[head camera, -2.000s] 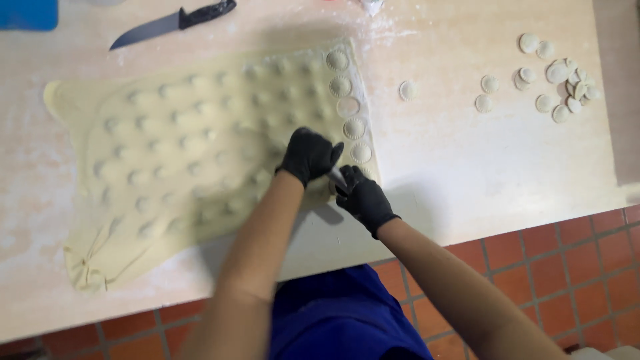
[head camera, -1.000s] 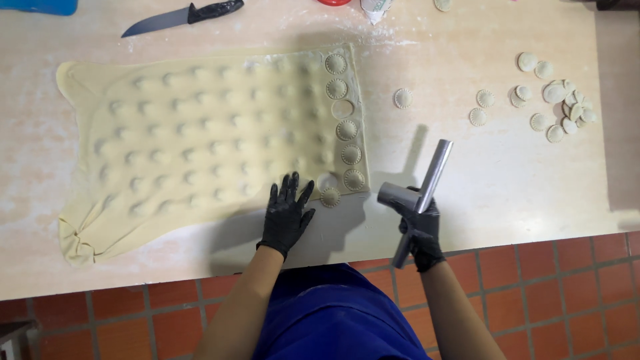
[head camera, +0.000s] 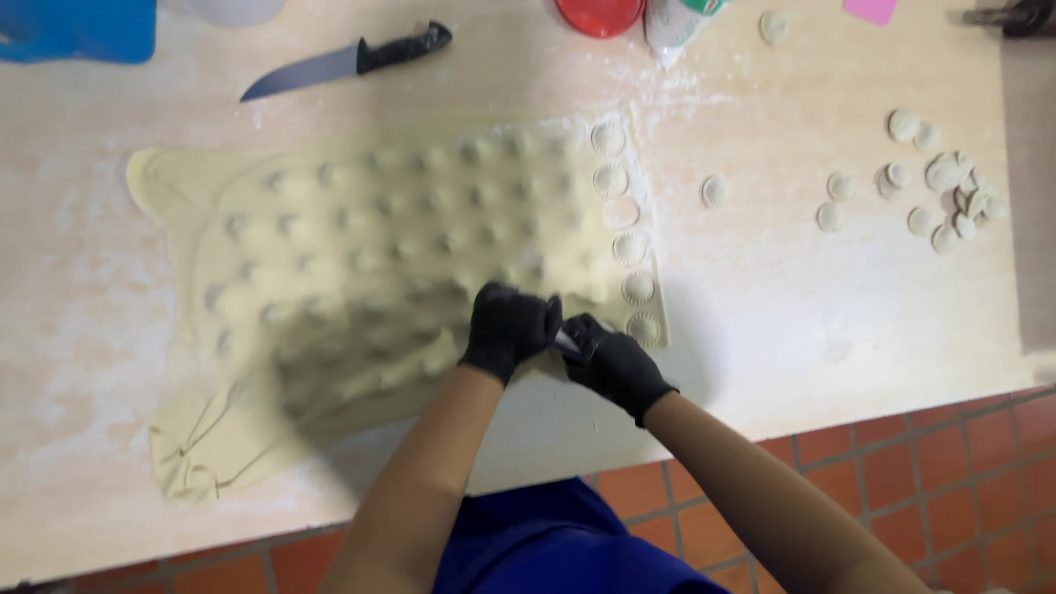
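Observation:
A large sheet of filled pasta dough (head camera: 388, 247) lies on the table, with rows of small bumps. Along its right edge runs a column of cut round ravioli (head camera: 637, 288), with one round hole among them. My left hand (head camera: 510, 326), in a black glove, is closed at the top of a metal cutter (head camera: 569, 342) over the dough's lower right part. My right hand (head camera: 615, 359), also gloved in black, grips the cutter from the right. The cutter's lower end is hidden. Whether my left hand grips it or presses on it is unclear.
A knife with a black handle (head camera: 404, 51) lies behind the dough. Loose round ravioli (head camera: 945, 173) are scattered at the right. Along the back are a blue container (head camera: 78, 29), a red lid (head camera: 602, 12) and a plastic bag (head camera: 676, 25). The wooden table's (head camera: 866, 330) front edge is near my body.
My left hand has come off the dough's lower edge to the cutter. My right hand has brought the cutter left, from beside the sheet to over it.

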